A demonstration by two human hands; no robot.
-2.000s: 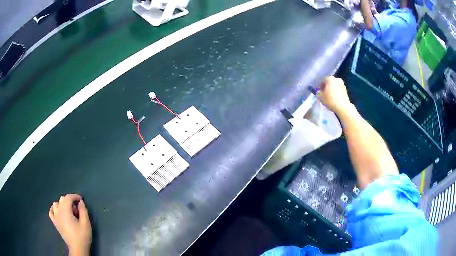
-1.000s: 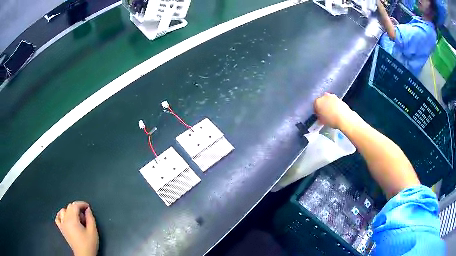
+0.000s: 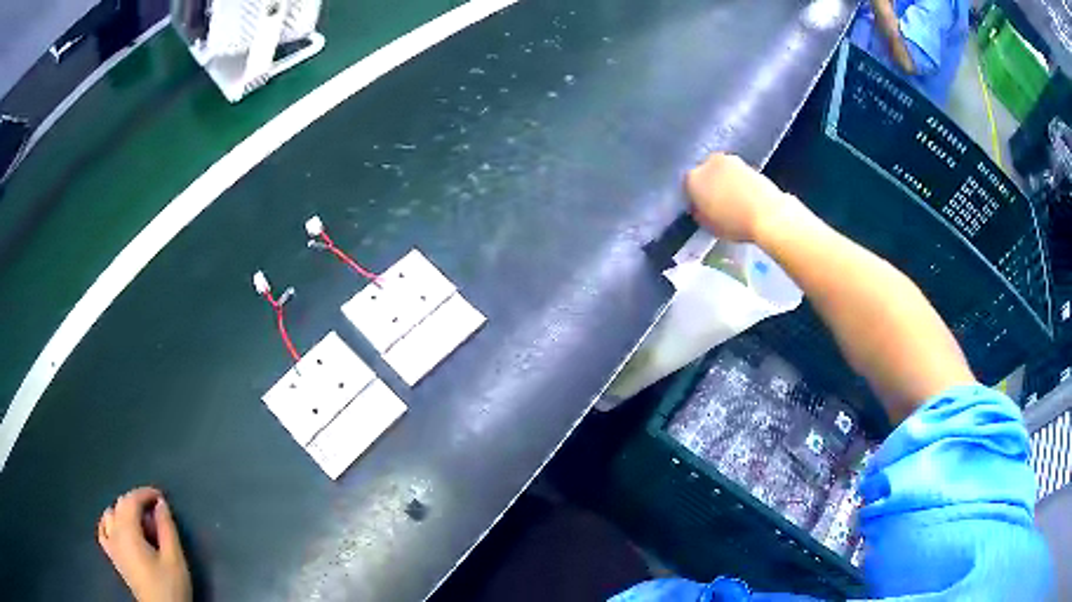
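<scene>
Two pale square heat sink modules [image 3: 335, 406] [image 3: 414, 315] lie side by side on the dark bench. Each has a red lead ending in a small white plug [image 3: 261, 282] [image 3: 314, 226]. My left hand [image 3: 149, 547] rests at the lower left of the bench, loosely curled, with nothing visible in it. My right hand [image 3: 731, 200] is closed at the bench edge on a black clip [image 3: 679, 235], above the translucent parts bag [image 3: 705, 308]. Its fingertips are partly hidden. A blue bit shows inside the bag.
A dark crate [image 3: 752, 506] of wrapped silvery parts stands below the bench edge, with a large dark green crate [image 3: 929, 176] behind it. A white unit [image 3: 253, 41] sits on the green belt [image 3: 106, 165]. Another person in blue [image 3: 929, 41] is at the upper right.
My right hand has moved along the bench edge towards the nearer clip, and the bag's mouth looks less stretched. The white unit has moved left in view. The camera view has shifted.
</scene>
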